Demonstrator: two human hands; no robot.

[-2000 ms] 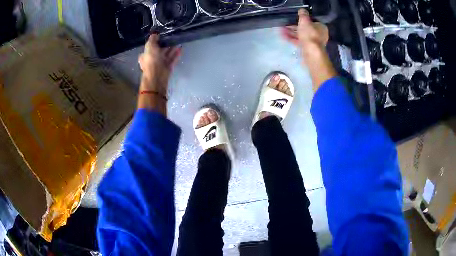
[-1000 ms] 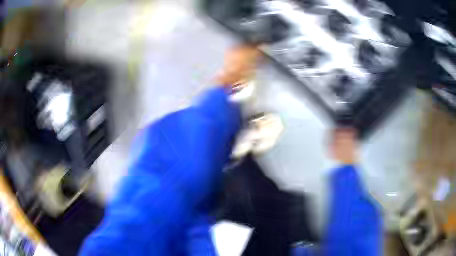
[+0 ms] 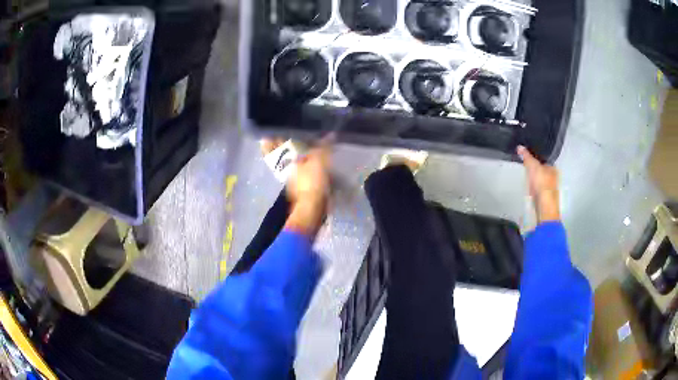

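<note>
A black turnover tray (image 3: 416, 133) is held level above the floor at the top centre. A clear blister insert (image 3: 357, 44) lies in it, its round pockets holding several black rounded units. My left hand (image 3: 311, 174) grips the tray's near rim left of centre; it is slightly blurred. My right hand (image 3: 541, 178) grips the near rim at the right corner. The fingers under the tray are partly hidden. The tray's far side is cut off by the frame edge.
At the left stands a black bin (image 3: 167, 141) heaped with white parts (image 3: 108, 82). A beige plastic stool (image 3: 70, 260) is below it. Another black tray with a white sheet (image 3: 483, 319) lies by my legs. A carton (image 3: 621, 334) and another beige stool (image 3: 658, 256) are at the right.
My view has turned, and the blur has mostly cleared. The tray now appears squarely in front of me between both hands. The bin and stool at the left have come fully into view.
</note>
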